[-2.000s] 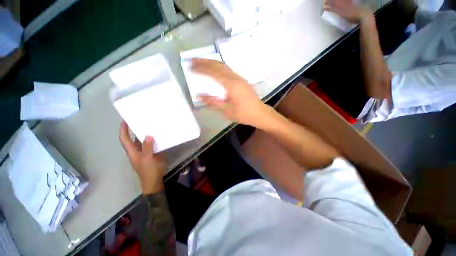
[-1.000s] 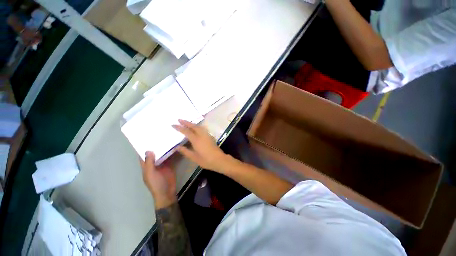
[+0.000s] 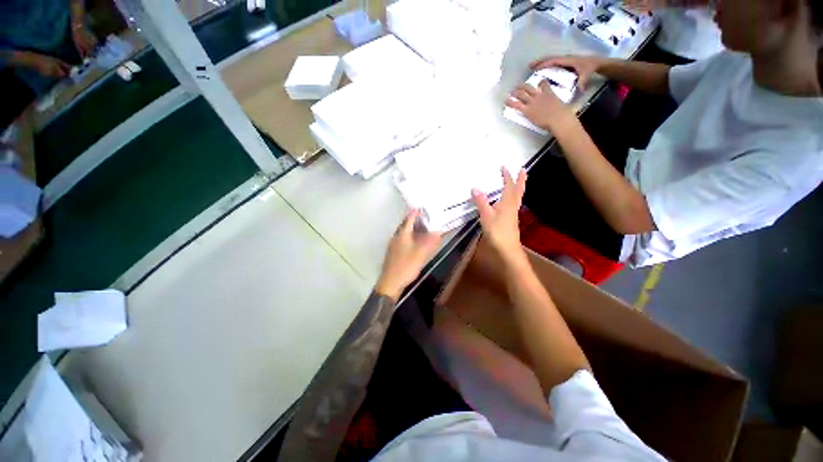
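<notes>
A group of white product boxes (image 3: 447, 176) lies near the front edge of the bench, its surface overexposed so single boxes are hard to tell. My left hand (image 3: 412, 255) is at the group's lower left corner, fingertips against or very near it. My right hand (image 3: 503, 215) is at its right side, fingers spread, thumb by the front edges. Neither hand visibly closes around a box. More white boxes (image 3: 361, 126) are piled just behind. The brown shipping carton (image 3: 632, 361) stands open below the bench edge; the inside that shows is bare cardboard.
A folded white piece (image 3: 83, 320) and a flat white stack (image 3: 68, 420) lie at left. A cardboard sheet (image 3: 271, 104) with a stray box (image 3: 313, 77) lies behind, by a metal post (image 3: 212, 90). A seated person at right handles a box (image 3: 546, 95). A red stool (image 3: 564, 248) stands beside the carton.
The white boxes held at mid-bench now lie farther right, by the pile. Both hands have moved right with them. The view has shifted, showing more of the pile and the neighbour.
</notes>
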